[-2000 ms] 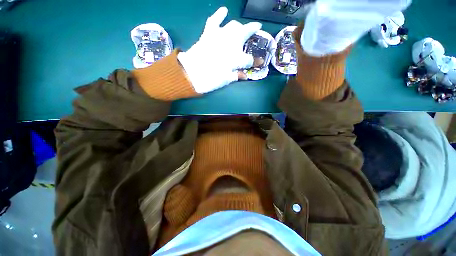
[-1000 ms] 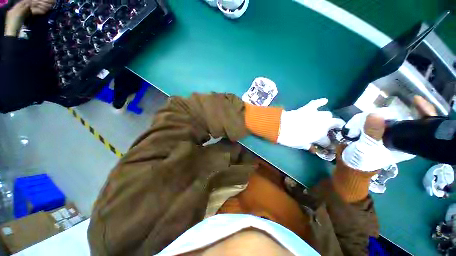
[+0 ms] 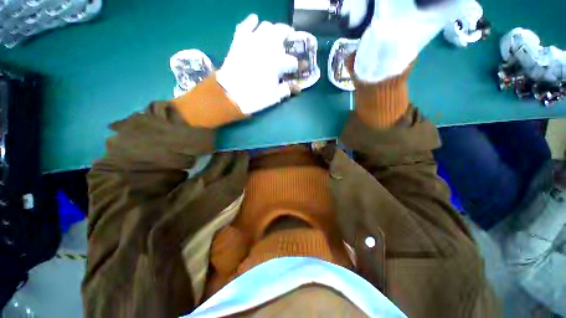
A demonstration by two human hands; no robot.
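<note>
My left hand (image 3: 257, 68), in a white glove, has its fingers and thumb around the left side of a white housing (image 3: 304, 57) with its open side up, showing metal parts. A second open housing (image 3: 341, 61) lies just right of it, partly behind my right wrist. A third (image 3: 191, 69) lies left, partly behind my left cuff. My right hand (image 3: 394, 40), gloved and blurred, is raised at the top edge, its fingers partly cut off. Only a dark patch of the electric screwdriver (image 3: 429, 3) shows at it; the bit is not visible.
A grey box, likely the screw feeder (image 3: 313, 17), stands at the top centre. One housing with dark parts (image 3: 462, 31) and a cluster of several (image 3: 532, 59) lie right. A stack of white shells (image 3: 46, 18) is top left. A black tray (image 3: 15, 124) is at the left edge.
The view has swung back from the left side to straight over the bench. The housing in my left hand now lies apart from the one on its right; two seconds ago they touched.
</note>
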